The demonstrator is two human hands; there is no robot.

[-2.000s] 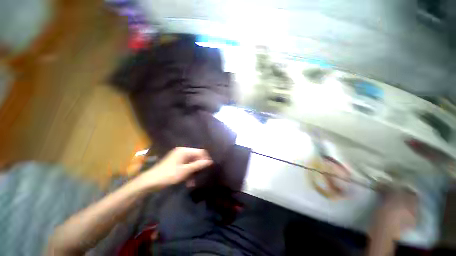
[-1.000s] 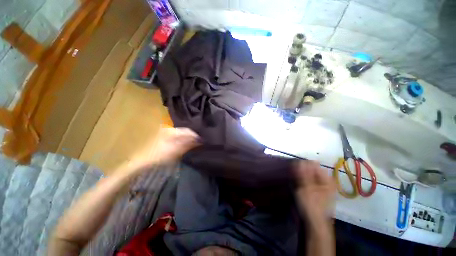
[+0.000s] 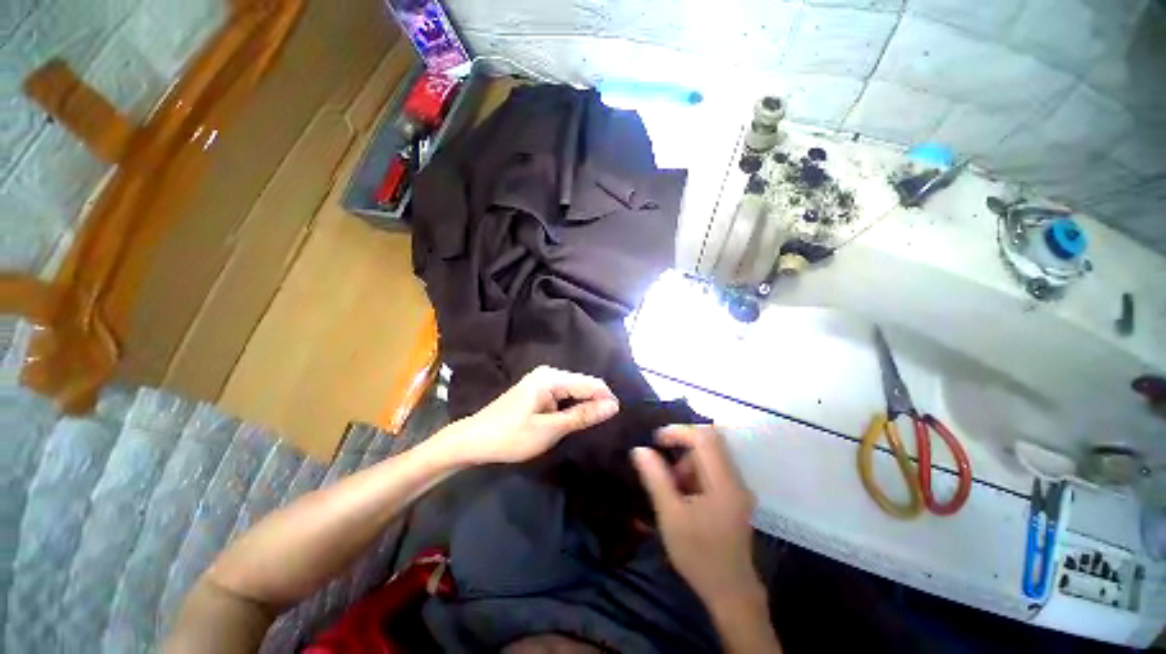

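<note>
A dark brown garment piece [image 3: 512, 256] lies crumpled on the table left of the sewing machine [image 3: 895, 243] and hangs over the front edge toward my lap. My left hand [image 3: 550, 415] is on the cloth near the table edge, thumb and fingers pinched together at it. My right hand [image 3: 691, 479] is just to the right, fingers bent, on the dark cloth by the edge. Whether its fingers grip the cloth is not clear. The needle area is hidden in the bright lamp glare [image 3: 684, 319].
Scissors [image 3: 910, 447] with one yellow and one red handle lie on the machine bed. Blue snips [image 3: 1040, 543] lie to their right. A grey tray [image 3: 371, 192] with red items and a lit phone [image 3: 428, 32] are at the back left. A taped cardboard guard [image 3: 243, 179] borders the left side.
My right hand has moved left, closer to my left hand, and the cloth stretched between them has slackened. My left hand has moved slightly right and down. The view has steadied.
</note>
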